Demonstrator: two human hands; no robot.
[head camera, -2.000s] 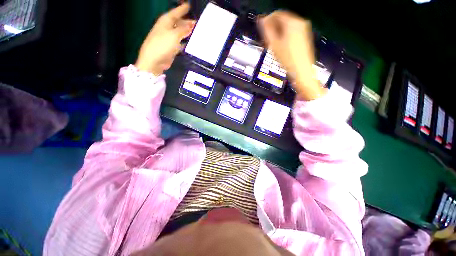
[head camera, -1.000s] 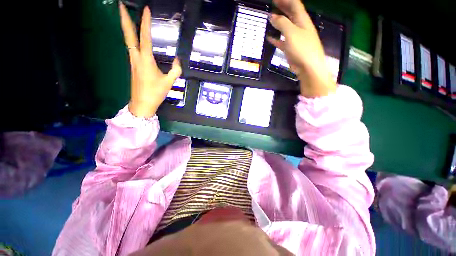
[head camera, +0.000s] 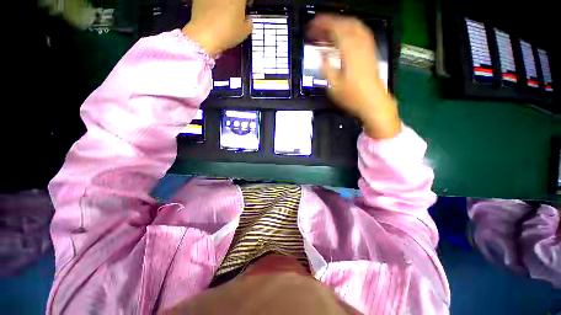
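Several lit smartphones lie in two rows in black trays in front of me. One smartphone in the back row shows a white list with an orange band. My left hand is over the back-row phones to its left, cut off by the top edge; its fingertips are hidden. My right hand is blurred over a phone with a greyish screen; whether it touches is unclear. In the front row, a phone with round icons lies beside a phone with a blank white screen.
A neighbouring black tray of lit phones with red bands is at the right on the green bench. Another person's pink sleeve shows at the lower right. Blue floor shows below the bench.
The view has shifted, so the trays look squarer. My left hand has moved right, from the far left phone to over the back row. My right hand remains over the right-hand back phones.
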